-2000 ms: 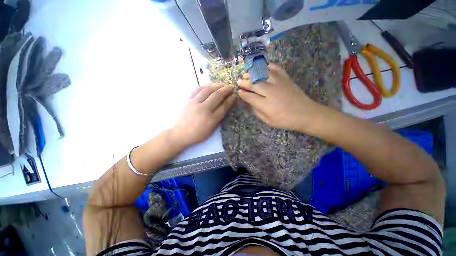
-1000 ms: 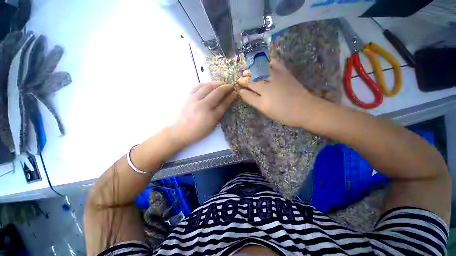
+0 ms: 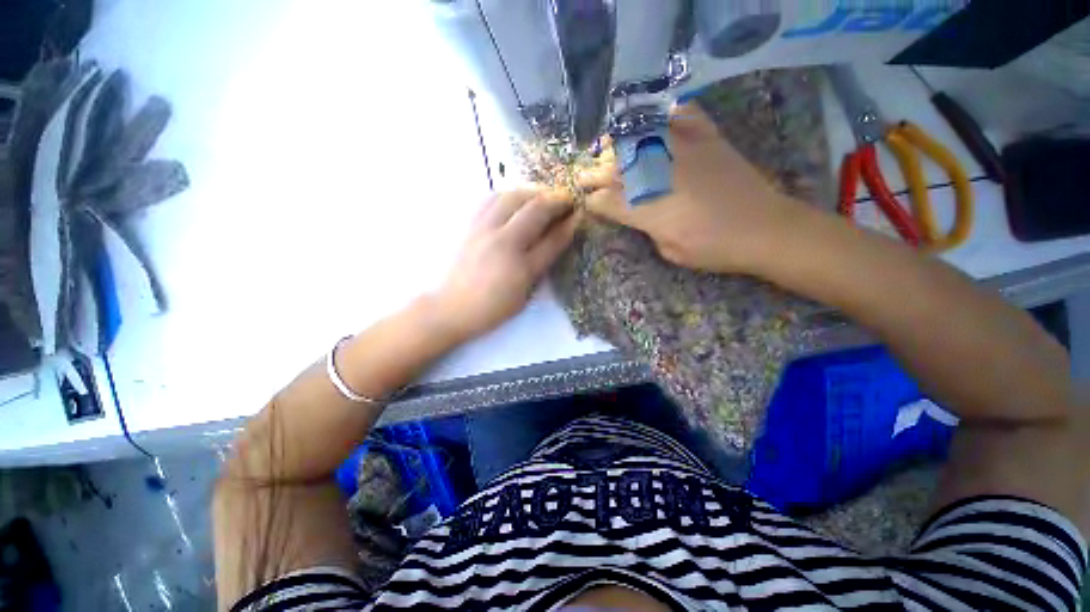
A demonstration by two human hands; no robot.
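Note:
A grey-brown flecked fabric piece lies under the head of the sewing machine and hangs over the table's front edge. My left hand pinches the fabric's edge with its fingertips just in front of the needle area. My right hand holds the same edge, its fingertips almost touching the left ones. The grey-blue block stands beside my right fingers and hides part of them. The needle tip and presser foot are too blurred to tell apart.
Scissors with red and yellow-orange handles lie right of the fabric, near a dark-handled tool and a black flat object. Stacked grey cut pieces lie at the left. Blue bins stand below the edge of the white table.
The view has shifted slightly, so the table things appear further right. The fabric has turned a little, its lower end swinging to the right. Both hands keep their hold at the needle area.

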